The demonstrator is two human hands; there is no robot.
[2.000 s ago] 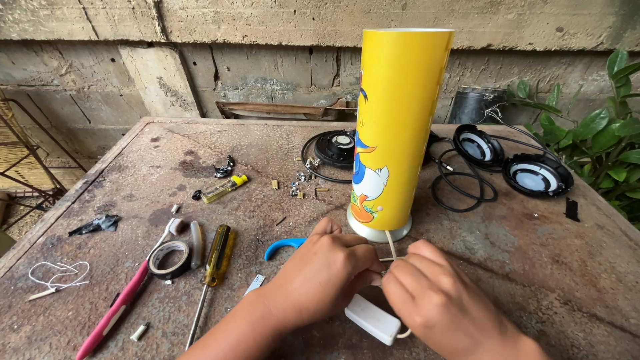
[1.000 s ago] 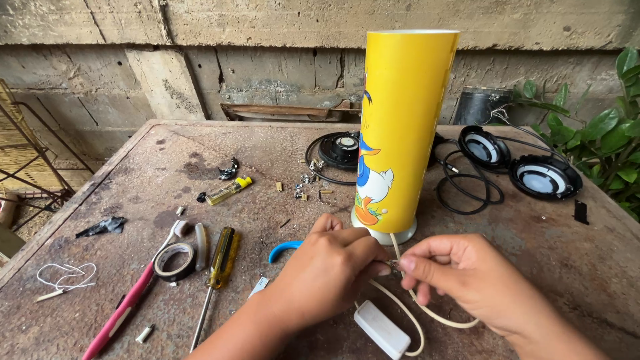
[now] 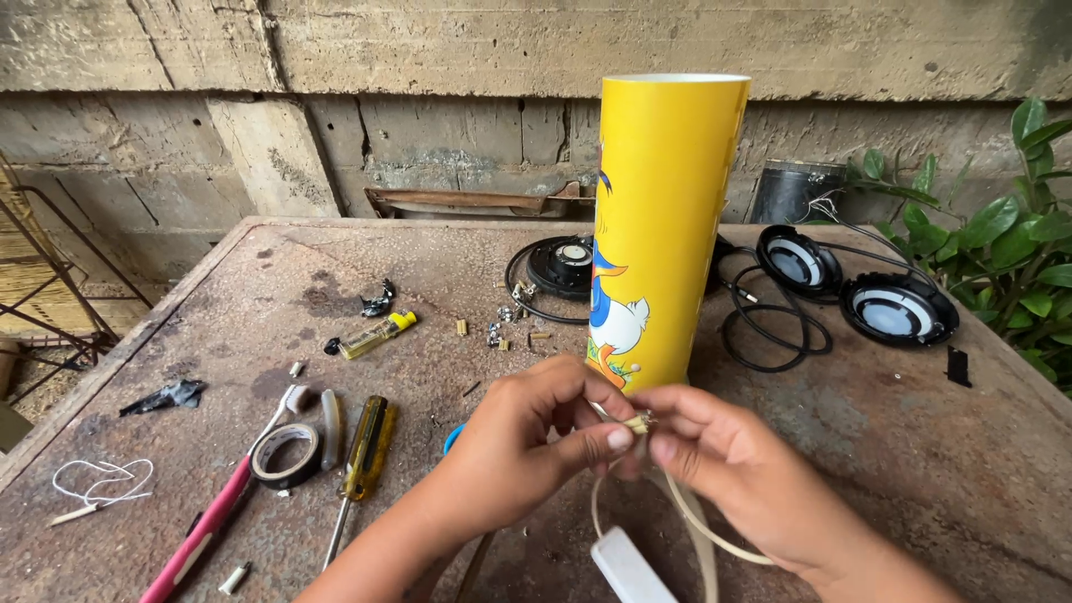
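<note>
My left hand (image 3: 548,435) pinches the stripped ends of a cream electrical cable (image 3: 638,423) between thumb and forefinger. Close against those ends, my right hand (image 3: 712,448) has its thumb and fingers apart; whether it touches the wire is hard to tell. Just beyond both hands stands a yellow cylindrical lampshade (image 3: 666,209) with a cartoon duck, upright, its base hidden by the hands. A white plastic box (image 3: 628,569) lies on the cord nearer to me. Part of a blue object (image 3: 453,438) shows beside my left wrist.
Left on the rusty table (image 3: 209,310) lie a screwdriver (image 3: 365,452), black tape (image 3: 286,455), a pink toothbrush (image 3: 219,509), a lighter (image 3: 377,335) and white thread (image 3: 105,481). Small metal parts (image 3: 502,331) sit mid-table. Speaker parts (image 3: 898,309) with black cable (image 3: 775,364) are at right.
Both hands have come closer together around the wire ends, which now show at my left fingertips. One second ago my right hand was a little farther right.
</note>
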